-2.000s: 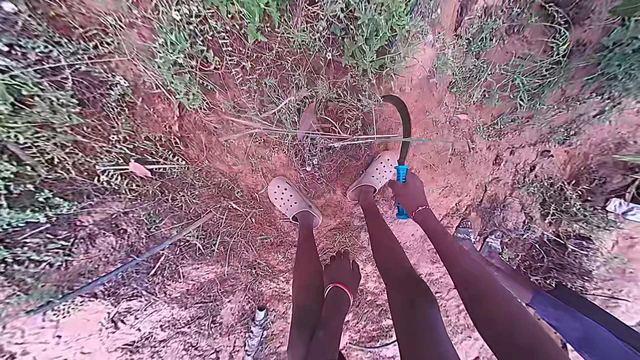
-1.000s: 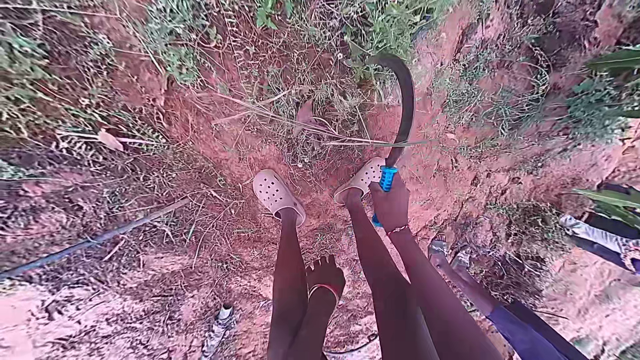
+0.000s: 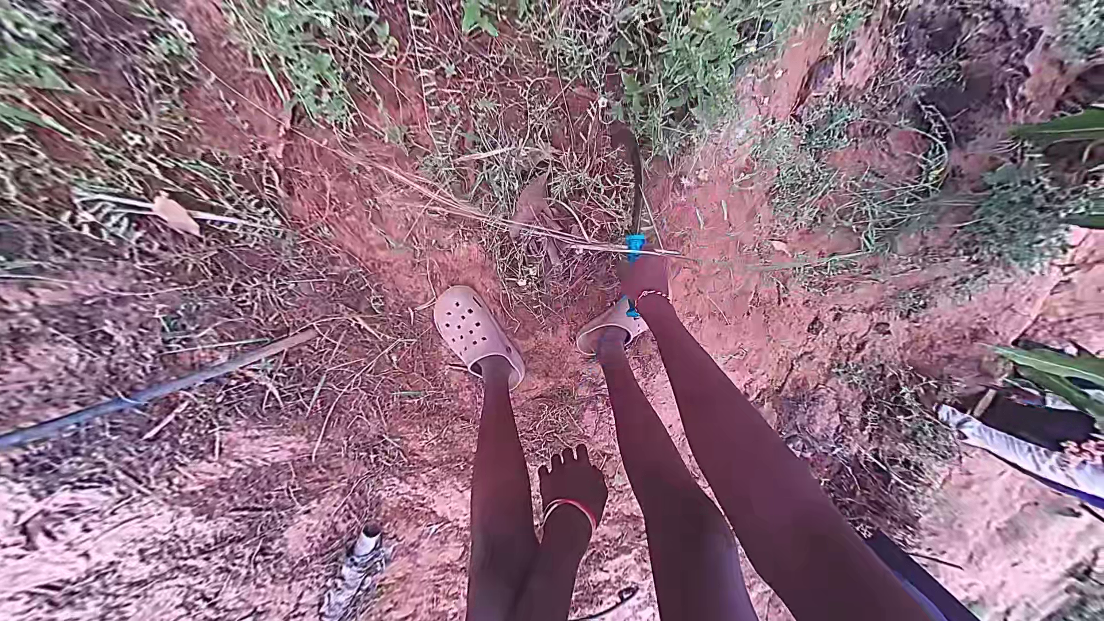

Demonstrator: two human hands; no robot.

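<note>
My right hand [image 3: 645,278] is closed around the blue handle of a sickle [image 3: 636,185], just above the right clog. The dark curved blade points away from me, its far end partly lost among weeds. Dry grass stalks [image 3: 483,216] lie across the ground and pass by the handle. My left hand [image 3: 573,490] hangs between my legs with its fingers a little apart, holding nothing; a red and white band circles the wrist. Light-coloured perforated clogs [image 3: 473,329] are on my feet, either side of a patch of cut or flattened weeds [image 3: 539,224].
A long grey pole or pipe [image 3: 164,386] lies on the left. Green weeds [image 3: 699,60] grow ahead over reddish soil. A whitish object [image 3: 358,561] is at lower left. At the right edge are broad leaves [image 3: 1056,362] and a pale fabric-like thing [image 3: 1026,448].
My right hand has moved forward with the sickle, and the blade has gone from bare soil into the weeds. My left hand stays between my legs, empty.
</note>
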